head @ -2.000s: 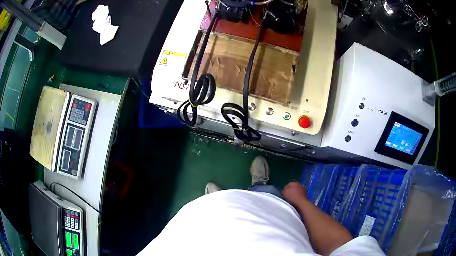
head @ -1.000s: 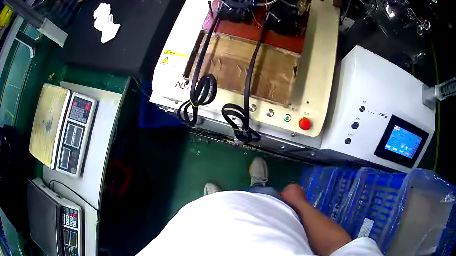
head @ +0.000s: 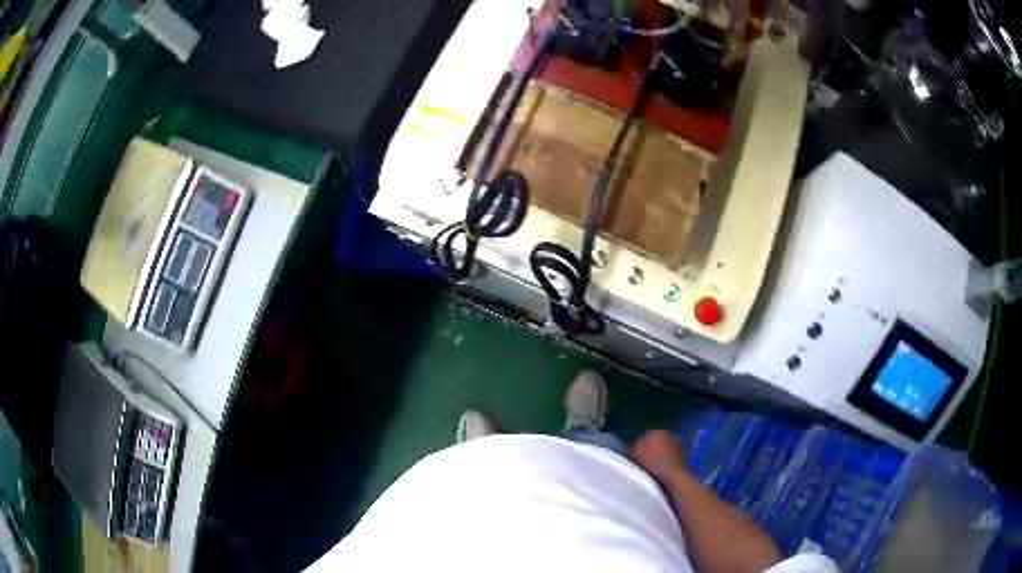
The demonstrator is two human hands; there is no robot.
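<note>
Two black blower fan units (head: 687,69) sit on the reddish-brown fixture plate (head: 572,87) of the cream press machine (head: 753,218). Their black power cords (head: 493,204) run over the wooden board (head: 611,168) and hang in tied loops at the machine's front edge. My right hand (head: 659,450) hangs low beside my body, away from the machine; it is small and its fingers cannot be made out. My left hand is out of the picture.
A white control box (head: 824,252) with a blue touchscreen stands right of the machine. Blue plastic crates (head: 818,481) lie at the lower right. Two counting scales (head: 196,257) stand on the left bench. White tissue (head: 291,31) lies on the black pad (head: 370,78).
The view has turned, so the machine and control box appear lower and further right. The near scale's green-lit display now looks dark. The fan units and cords keep their places on the machine.
</note>
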